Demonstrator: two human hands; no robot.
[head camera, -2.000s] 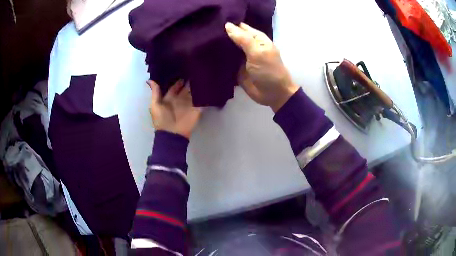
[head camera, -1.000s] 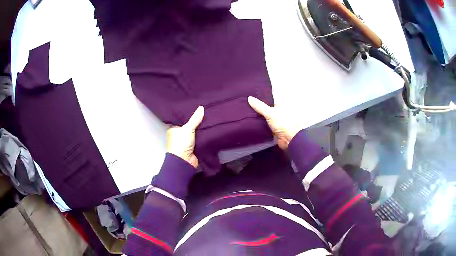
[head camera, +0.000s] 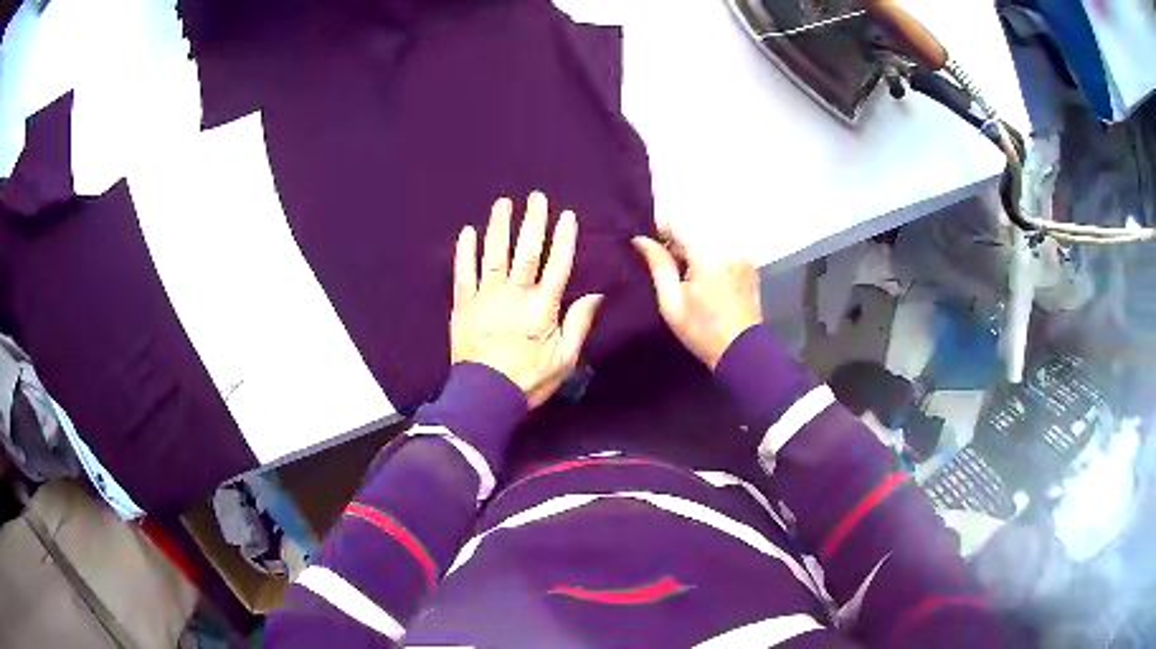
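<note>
A dark purple garment panel (head camera: 380, 152) lies spread over the white pressing table (head camera: 811, 190), its near part by the table's front edge. My left hand (head camera: 513, 298) lies flat on the panel with its fingers spread. My right hand (head camera: 704, 292) is at the panel's right edge, thumb and fingers pinching the cloth there. The steam iron (head camera: 830, 51) rests on the table at the upper right, partly cut off by the picture's top.
Another purple panel (head camera: 114, 317) lies at the table's left side. The iron's pale hose (head camera: 1078, 232) runs off to the right. A dark plastic crate (head camera: 1027, 425) and scraps lie on the floor at the right. A cardboard box (head camera: 241, 558) stands below the left edge.
The purple cloth has gone from bunched up in my hands to spread out on the table. My left hand has let go of its near edge and now lies flat on it.
</note>
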